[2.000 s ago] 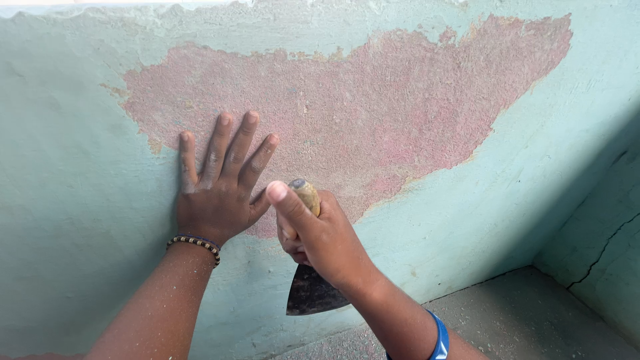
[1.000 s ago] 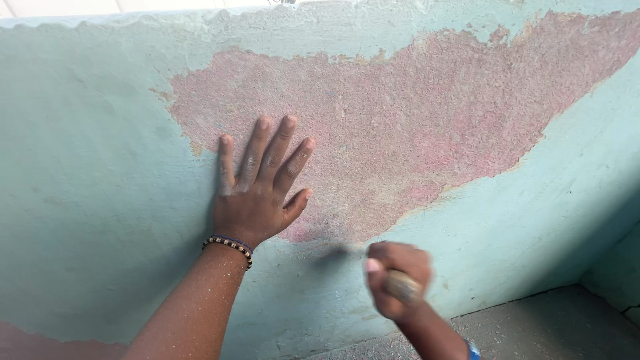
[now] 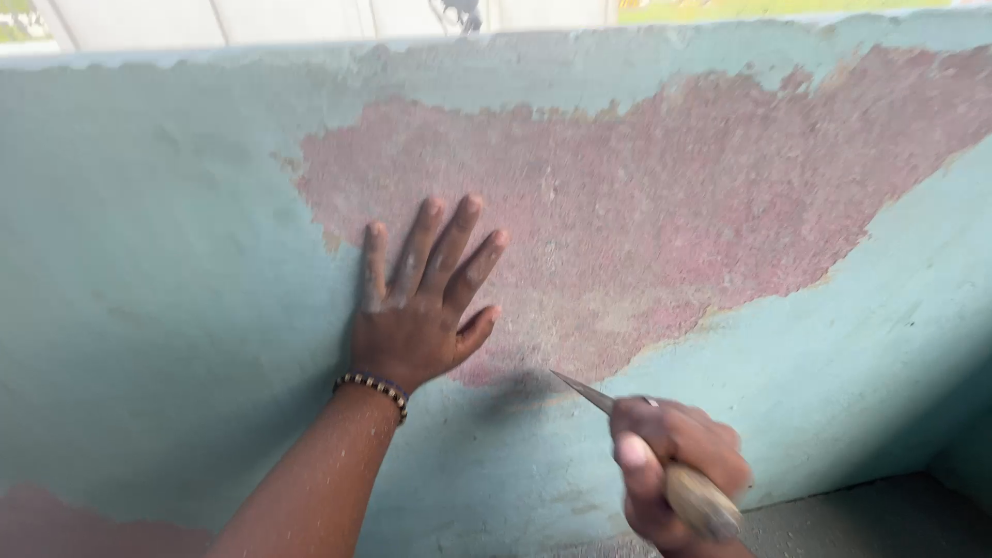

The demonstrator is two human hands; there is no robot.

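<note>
My left hand (image 3: 422,310) lies flat with fingers spread on the wall, across the left edge of a bare pinkish patch (image 3: 620,201) where the paint is gone. My right hand (image 3: 674,465), slightly blurred, is closed around the wooden handle of a scraper (image 3: 585,391). Its metal blade is seen nearly edge-on and points up and left at the patch's lower edge; whether it touches the wall I cannot tell. Turquoise paint (image 3: 155,271) surrounds the patch, with a ragged border. Fine pale specks dot my left forearm.
A second pinkish patch (image 3: 85,527) shows at the lower left of the wall. The wall's top edge (image 3: 310,53) runs across the view, with pale panels behind it. At the lower right, a grey floor (image 3: 868,515) meets the wall in a shadowed corner.
The scraper blade pointed down below my right hand two seconds ago; now it points up toward the wall. My left hand has stayed flat on the patch's left edge.
</note>
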